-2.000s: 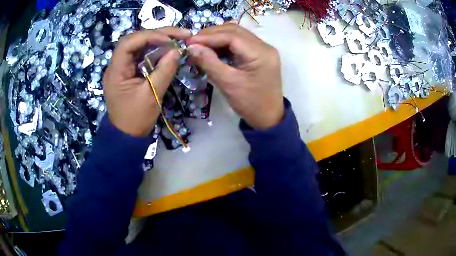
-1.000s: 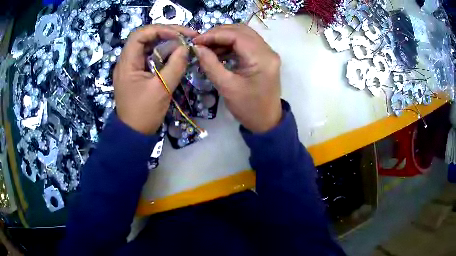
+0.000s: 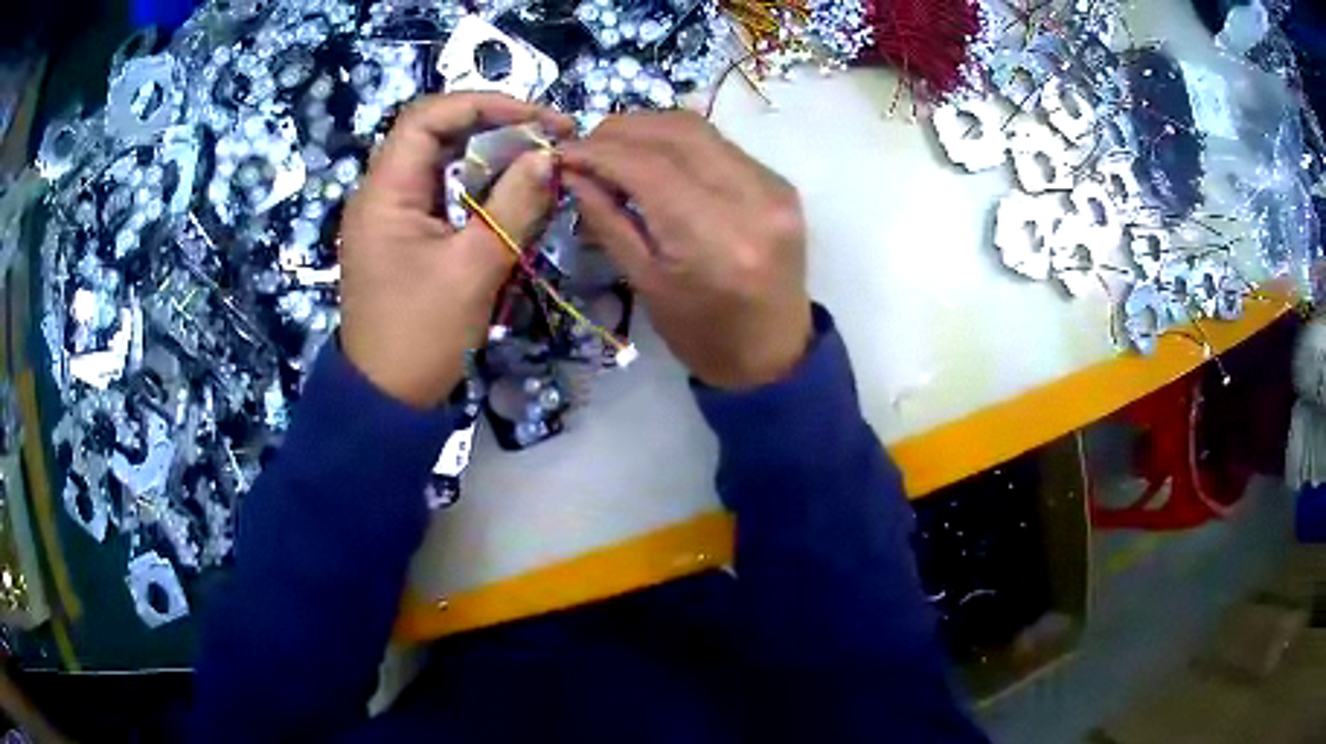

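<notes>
My left hand [image 3: 436, 247] holds an LED board [image 3: 502, 148] between thumb and fingers; the fingers hide most of it. A yellow lead [image 3: 502, 233] hangs from the board's left side and ends in a small white plug [image 3: 625, 353]. A dark red lead [image 3: 509, 302] also hangs below the board, crossing behind the yellow one, with a white tip. My right hand [image 3: 698, 240] is at the board's right edge, its fingertips closed together beside my left thumb. Whether these fingertips grip anything is hidden.
Unwired boards [image 3: 233, 218] are heaped at left, a few lying under my hands. Wired boards [image 3: 1062, 204] lie at right. A red lead bundle [image 3: 925, 37] and yellow strands [image 3: 764, 22] are at the back. The table has a yellow-orange edge [image 3: 989, 436]; a red stool [image 3: 1178, 451] stands beyond.
The dark red lead now hangs visibly below the board. My right hand has changed from a pinch with the thumb showing to bunched fingers turned over the board's edge. The yellow lead's plug has swung right.
</notes>
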